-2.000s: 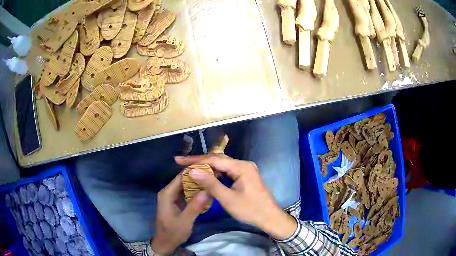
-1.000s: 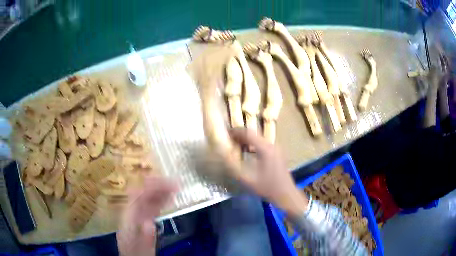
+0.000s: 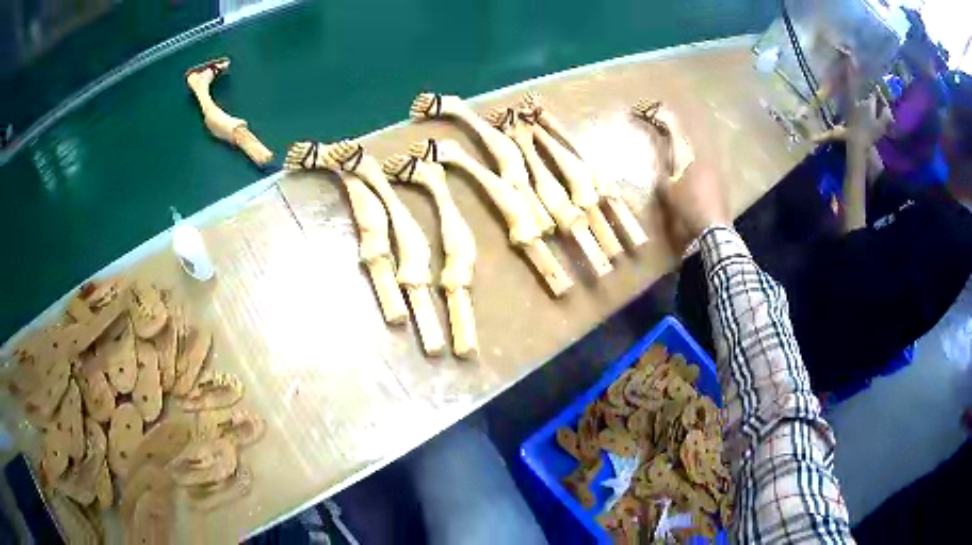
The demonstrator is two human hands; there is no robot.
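Note:
My right hand (image 3: 695, 204) is blurred and reaches to the far right of the bench, over the lower end of a small cream leg part (image 3: 671, 138); whether it grips the part I cannot tell. My left hand is out of the picture. Several cream leg parts (image 3: 458, 245) lie in a row on the tan bench (image 3: 320, 426), foot ends away from me, squared ends towards me. A joined leg and sole (image 3: 221, 112) lies alone on the green surface.
Striped sole pieces (image 3: 123, 367) are heaped at left. A white glue bottle (image 3: 192, 250) stands at the bench's back edge. A blue crate (image 3: 544, 468) of tan parts is below the bench. Another person (image 3: 853, 277) sits at right.
The view has swung right. My right hand has moved from mid-bench to the far right leg part. My left hand has left the picture. A leg now lies on the green surface.

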